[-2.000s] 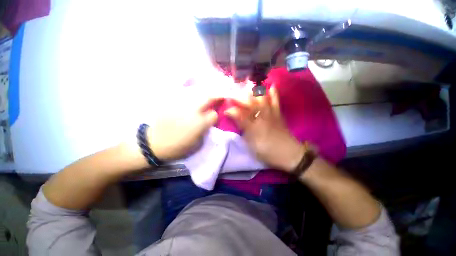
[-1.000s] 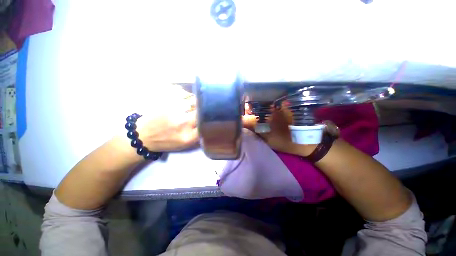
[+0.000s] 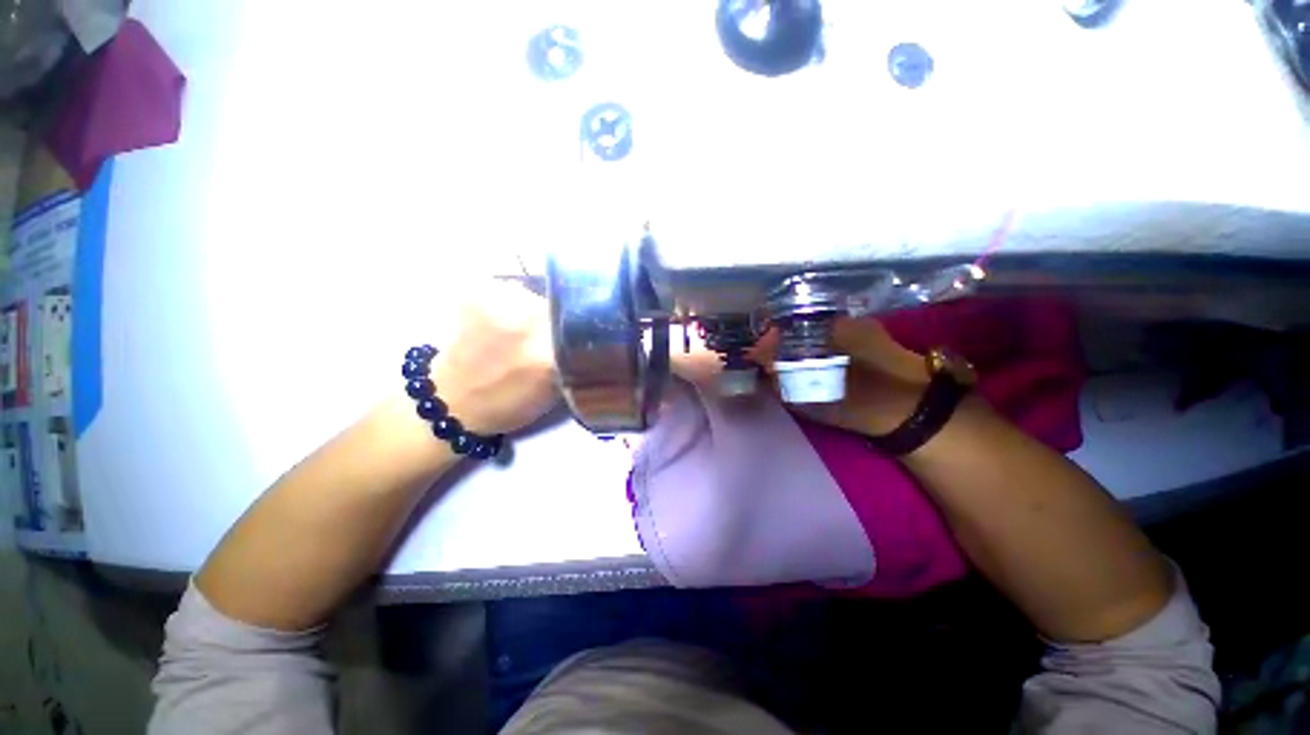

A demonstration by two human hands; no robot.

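Observation:
The magenta fabric piece (image 3: 898, 517) with its pale lining (image 3: 747, 495) lies under the white sewing machine head (image 3: 920, 158) and hangs over the table's front edge. My left hand (image 3: 503, 359) is left of the needle area, its fingers hidden behind the dark metal part (image 3: 596, 345). My right hand (image 3: 862, 376) lies on the fabric at the right, partly hidden by the white-capped tension knob (image 3: 812, 376). The fingertips of both hands and the needle are hidden, so their grip cannot be told.
A loose magenta piece (image 3: 127, 108) lies at the table's far left corner. A blue strip (image 3: 98, 316) and a printed sheet (image 3: 50, 373) are at the left edge. The grey ridged table edge (image 3: 503, 582) runs in front of me. Dark red cloth (image 3: 1250, 366) is at the right.
The view has shifted, and the machine head now covers the needle area and my fingers. The pale lining is spread further right and over the table edge than two seconds ago.

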